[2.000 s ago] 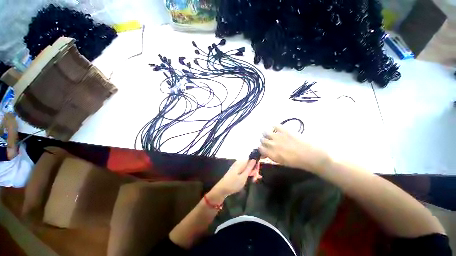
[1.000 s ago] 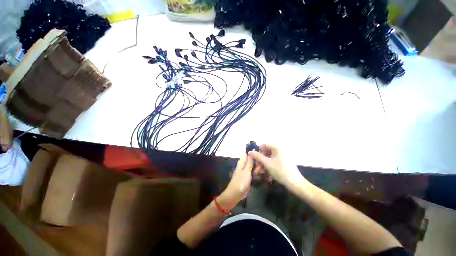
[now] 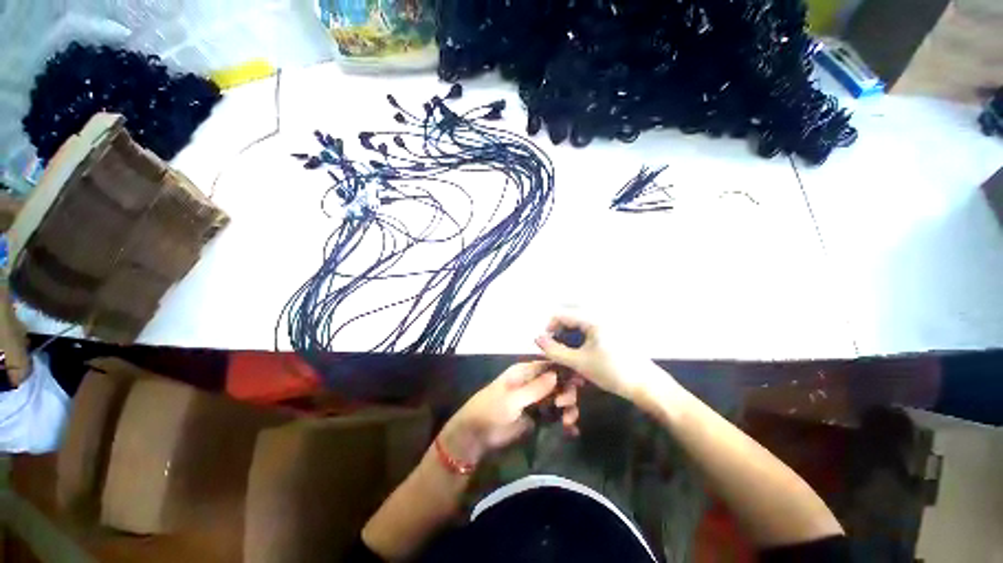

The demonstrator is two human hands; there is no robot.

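Observation:
My right hand (image 3: 594, 357) grips the upper end of a small coiled black cable (image 3: 569, 337) at the table's front edge. My left hand (image 3: 508, 409), with a red bracelet at the wrist, is just below and left of it, its fingers curled around the dark lower part of the coil. The fingers hide most of the coil. A hank of long black cables (image 3: 515, 225) lies curved on the white table, plug ends at the far side. A scatter of short black twist ties (image 3: 643, 192) lies to its right.
A large pile of black bundles (image 3: 660, 66) is at the back, a smaller pile (image 3: 110, 99) at back left. A cardboard stack (image 3: 121, 236) stands at left. Cardboard boxes (image 3: 182, 451) are below the table. A person's arm (image 3: 13, 341) shows at the left edge.
The cable loop that stuck out over the table beside my right hand is gathered in. Both hands are lower, near the table's edge, and my left fingers have shifted down the coil. The view has shifted slightly.

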